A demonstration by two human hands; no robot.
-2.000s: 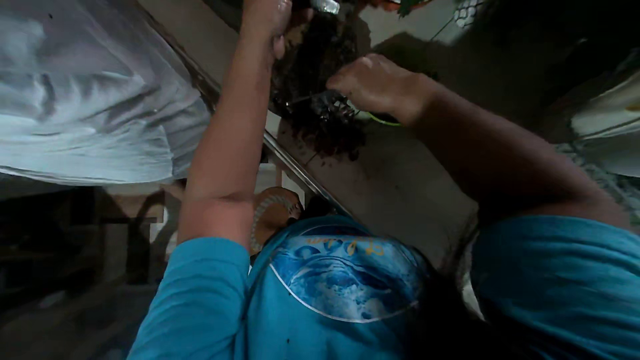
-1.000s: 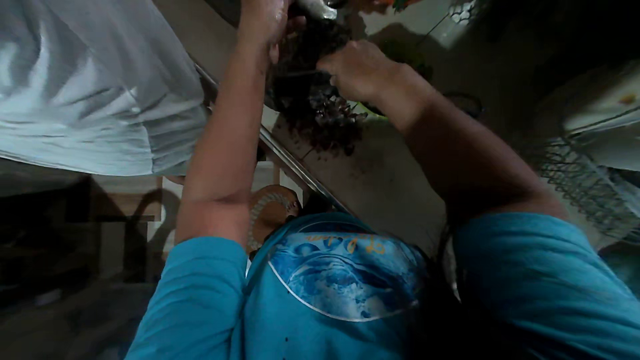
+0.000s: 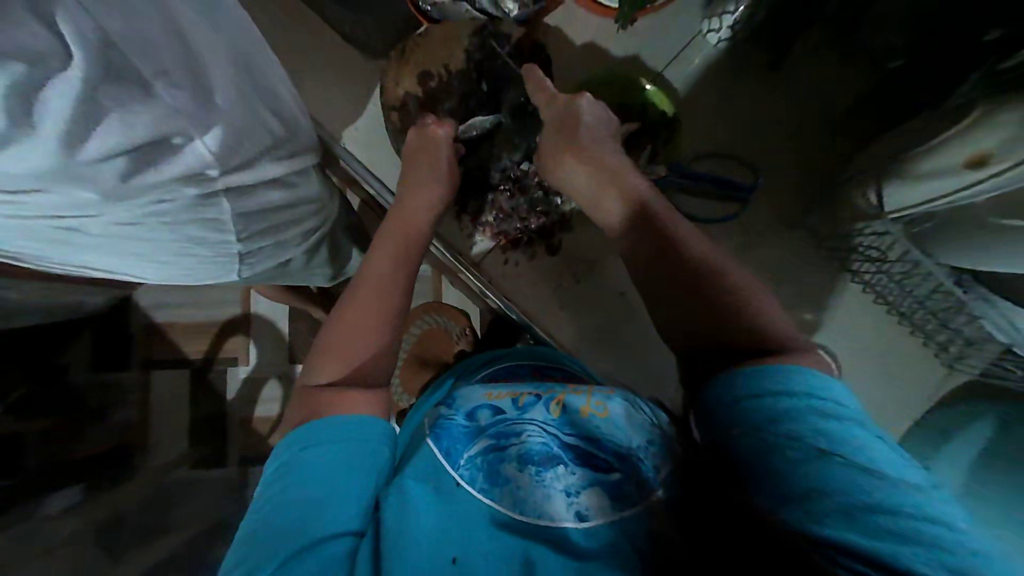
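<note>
A round wooden chopping board (image 3: 412, 68), wet and dark-stained, lies on the tiled counter. My left hand (image 3: 432, 156) is closed on a small silvery fish (image 3: 480, 126) over the board. In my right hand (image 3: 580, 140) is a knife (image 3: 504, 56), its thin blade pointing up and left, the index finger stretched along it; the handle is hidden by the hand. A heap of fish scraps (image 3: 524, 208) lies at the board's near edge, some of it on the tiles.
An orange-rimmed bowl of fish (image 3: 480, 8) stands beyond the board. Right of the board are a green bowl (image 3: 660, 100) and blue-handled scissors (image 3: 712, 188). A wire rack (image 3: 912, 296) stands at right. A person in light clothing (image 3: 160, 144) is at left.
My left hand has come nearer to me, and the small fish now shows at its fingers. More of the board and the scissors have come into sight.
</note>
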